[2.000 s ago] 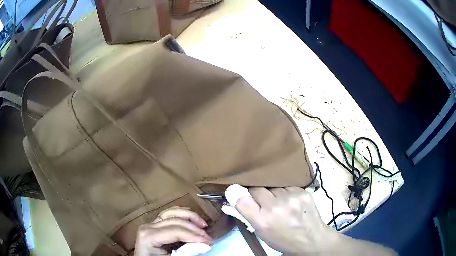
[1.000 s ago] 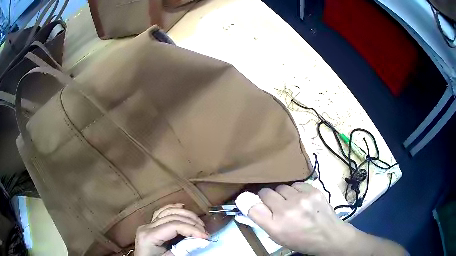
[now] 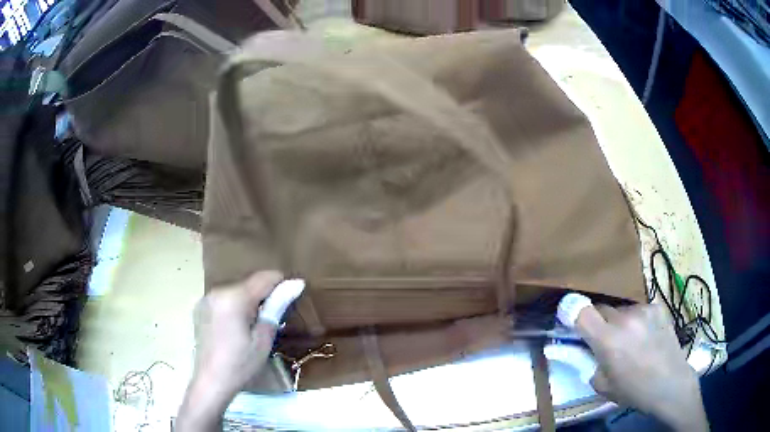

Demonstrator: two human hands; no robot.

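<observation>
A tan-brown tote bag [image 3: 422, 211] lies across the table with its opening towards me. One handle [image 3: 508, 236] arches over its upper panel, blurred; the other handle's two ends [image 3: 382, 380] hang over the near edge. My left hand [image 3: 224, 342], thumb covered in white, grips the left end of the opening. My right hand [image 3: 646, 359], thumb also covered, is at the right end and holds thread snips [image 3: 544, 335], blurred blades pointing left beside a strap. Its lower fingers are partly hidden.
Dark brown bags with bunched straps [image 3: 143, 101] are heaped at left. Another bag [image 3: 439, 13] lies at the top. Black cord [image 3: 696, 304] is tangled at the table's right edge. Thread scraps [image 3: 143, 388] lie at lower left. A small curled, shiny piece [image 3: 312, 359] shows near the opening.
The bag has turned and its opening now runs nearly level across my view. My hands have moved far apart to its two ends. The view has shifted left, showing more heaped bags.
</observation>
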